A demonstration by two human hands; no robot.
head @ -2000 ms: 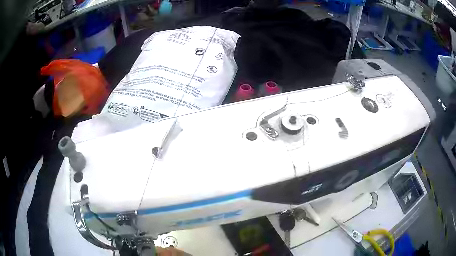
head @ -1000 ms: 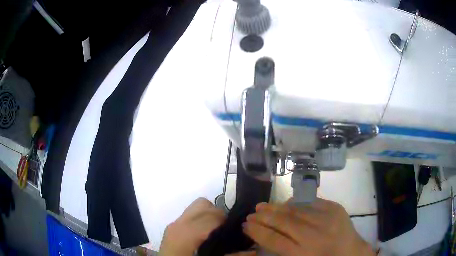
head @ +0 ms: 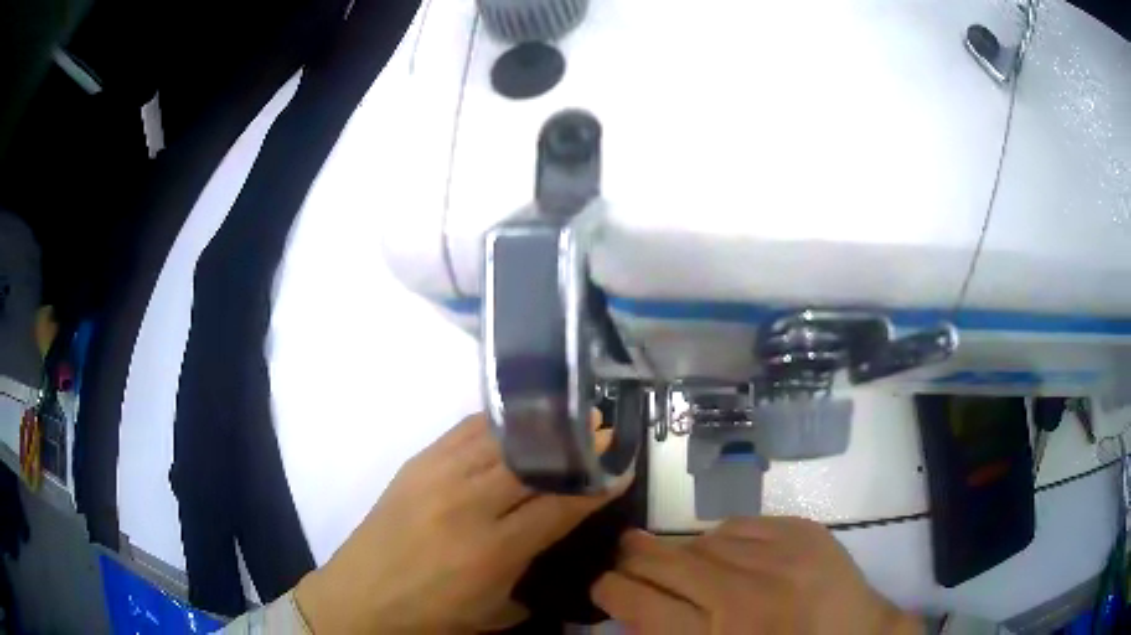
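The white sewing machine head (head: 769,161) fills the upper right. Its shiny take-up lever guard (head: 533,354) hangs at the left end and hides part of my left hand's fingers. A black fabric piece (head: 577,558) lies below the needle area, between my hands. My left hand (head: 434,533) is on its left, fingers reaching up behind the guard to the needle area. My right hand (head: 744,577) is on the fabric's right edge, fingers curled on it, below the grey attachment (head: 727,478). The needle tip and the left fingertips' exact hold are hidden.
Long black fabric strips (head: 230,335) lie on the white table left of the machine. A smartphone (head: 980,490) and keys (head: 1064,419) lie on the right. A blue bin (head: 155,595) is below the table edge. Tools with coloured handles (head: 44,428) are at the far left.
The view swung from the whole machine to its left end, then moved closer. My left hand has moved up towards the needle area. My right hand has moved slightly down, off the grey attachment.
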